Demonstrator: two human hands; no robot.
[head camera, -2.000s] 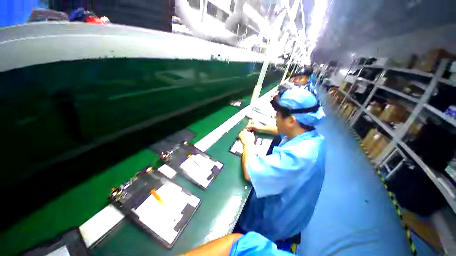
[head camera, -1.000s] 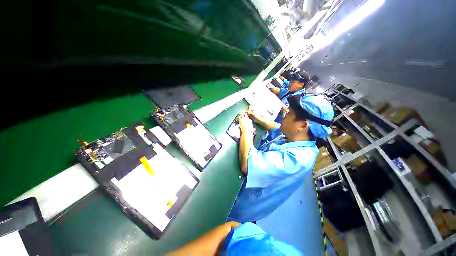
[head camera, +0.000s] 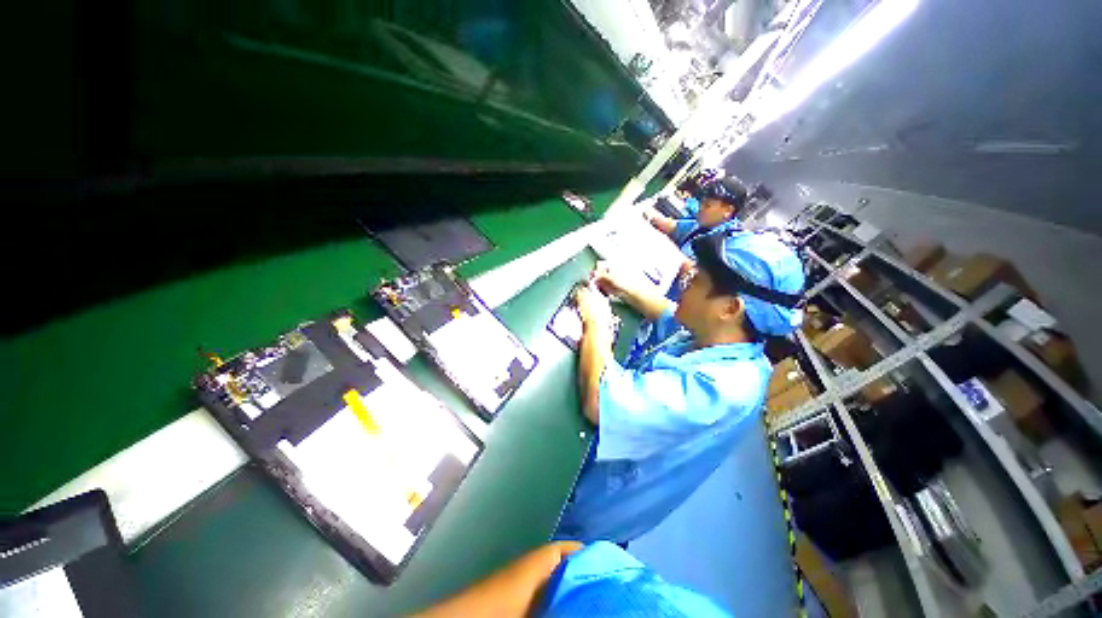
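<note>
An open tablet unit (head camera: 332, 483) lies on the green bench in front of me, its large white area up, with an orange ribbon on it and board parts at its far end. A second open tablet unit (head camera: 477, 356) lies beyond it, to the right. Part of another dark unit (head camera: 91, 543) shows at the lower left, cut off by the edge. A bare forearm and blue sleeve, seemingly my right, reach in at the bottom edge; its hand is out of the picture. My left hand is not in view.
A flat dark panel (head camera: 433, 240) and a small dark module (head camera: 578, 203) lie on the green belt (head camera: 97, 374). A white strip (head camera: 157, 465) edges it. At right, a person in blue (head camera: 677, 423) works on another unit; shelves with boxes (head camera: 967, 284) stand beyond the aisle.
The view has tilted and turned, so the units appear shifted and more of the lower-left unit shows. The neighbour's hands stay over their unit. My forearm remains at the bottom edge.
</note>
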